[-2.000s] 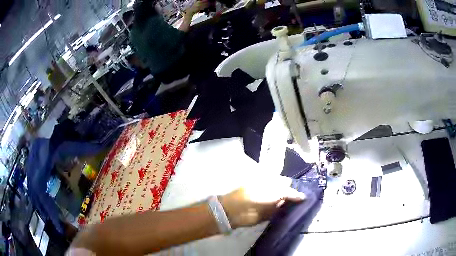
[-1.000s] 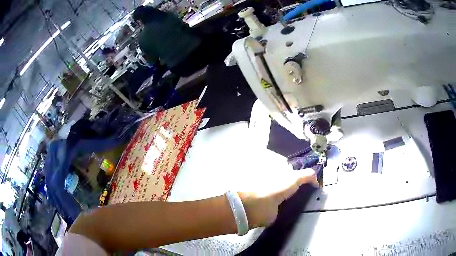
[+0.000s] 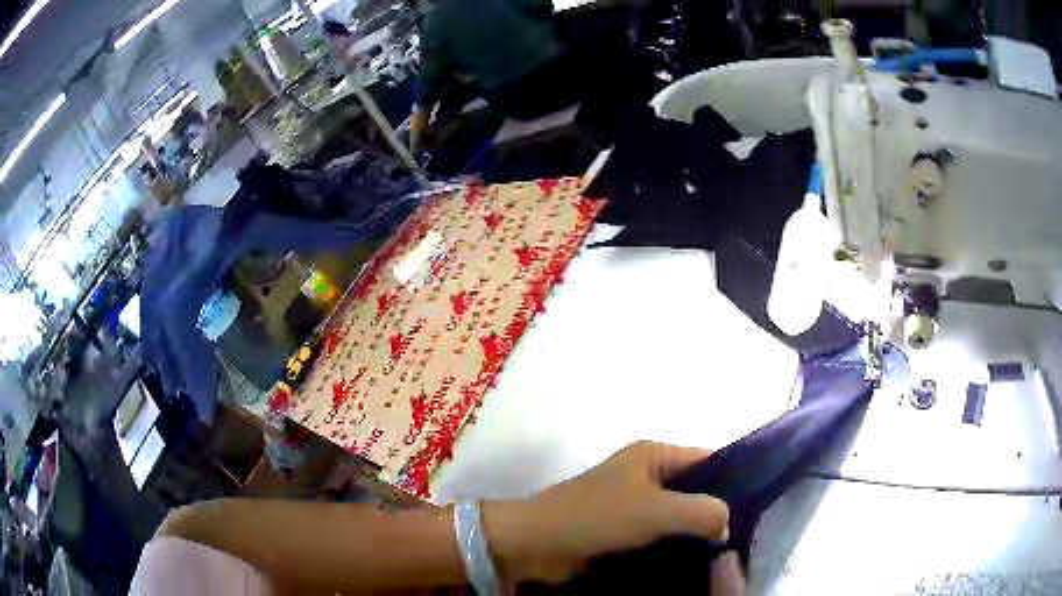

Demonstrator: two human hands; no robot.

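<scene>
A dark, purplish fabric piece [image 3: 774, 437] runs from under the presser foot [image 3: 873, 359] down and left to my left hand. My left hand [image 3: 635, 501], with a pale band on the wrist, grips its near part between thumb and fingers. The needle area is in bright glare, so stitches cannot be made out. A single fingertip [image 3: 729, 573] shows at the bottom edge beside the cloth, possibly my right hand; the rest of that hand is out of the picture.
The off-white sewing machine head [image 3: 978, 175] stands at right. A white bottle-shaped end [image 3: 804, 274] hangs beside the needle. Dark cut panels [image 3: 670, 175] are heaped behind. A red-printed cardboard board [image 3: 437, 326] lies left of the white table [image 3: 629, 349]. A person in dark green [image 3: 483, 47] is beyond.
My left hand has moved away from the needle, down and left, and now holds the fabric stretched from the foot. The view has shifted, with the machine now further right.
</scene>
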